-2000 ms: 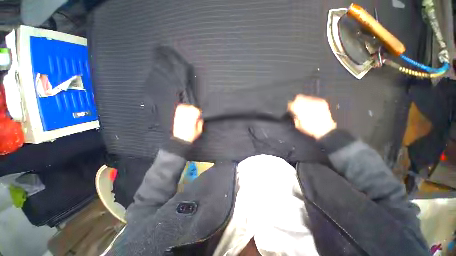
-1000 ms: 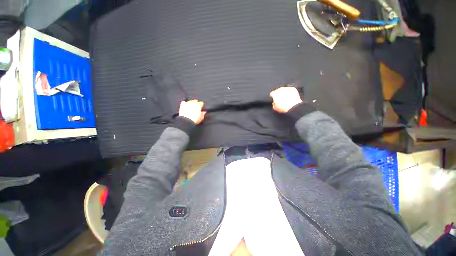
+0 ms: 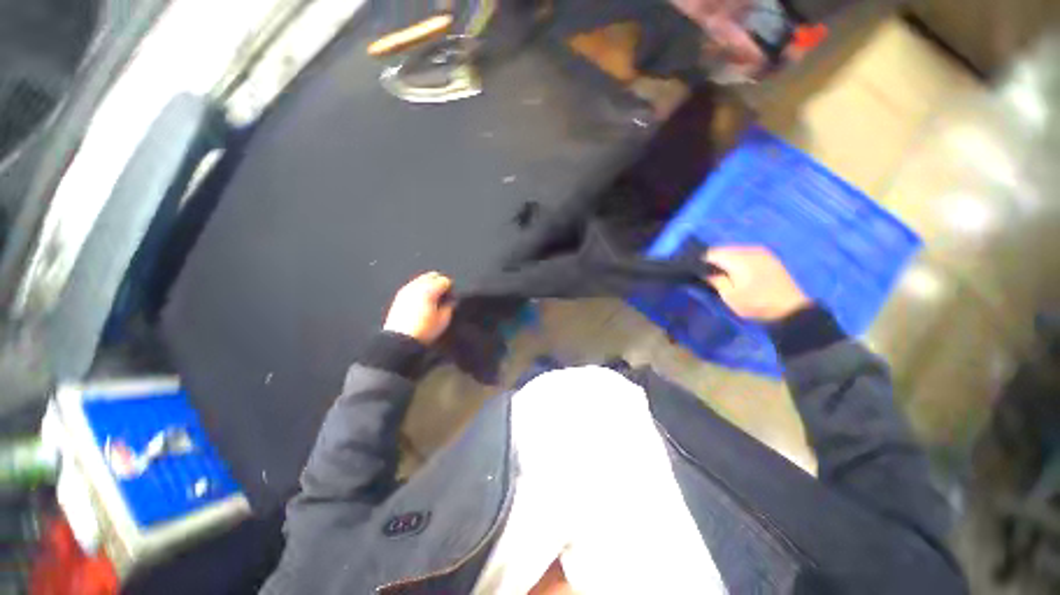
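A dark garment piece [image 3: 581,273] is stretched between my two hands, at the near edge of the dark pressing table [image 3: 337,174]. My left hand [image 3: 420,308] grips its left end over the table's edge. My right hand [image 3: 753,282] grips its right end above the blue lattice crate [image 3: 814,233]. Part of the dark cloth reaches up and right across the table; where it ends is blurred. The steam iron [image 3: 432,72] rests at the far side of the table, away from both hands, with its orange-brown handle [image 3: 409,35] on top.
A box with a blue lid [image 3: 157,453] and a pale scrap on it stands at the lower left, beside a red bag [image 3: 70,561]. The crate sits low on the floor, right of the table. Pale floor [image 3: 930,151] shows beyond it. The picture is blurred.
The view has turned towards the right, bringing the blue crate into fuller view. My hands have lifted the cloth off the table's middle and moved it to the edge; my right hand is now over the crate.
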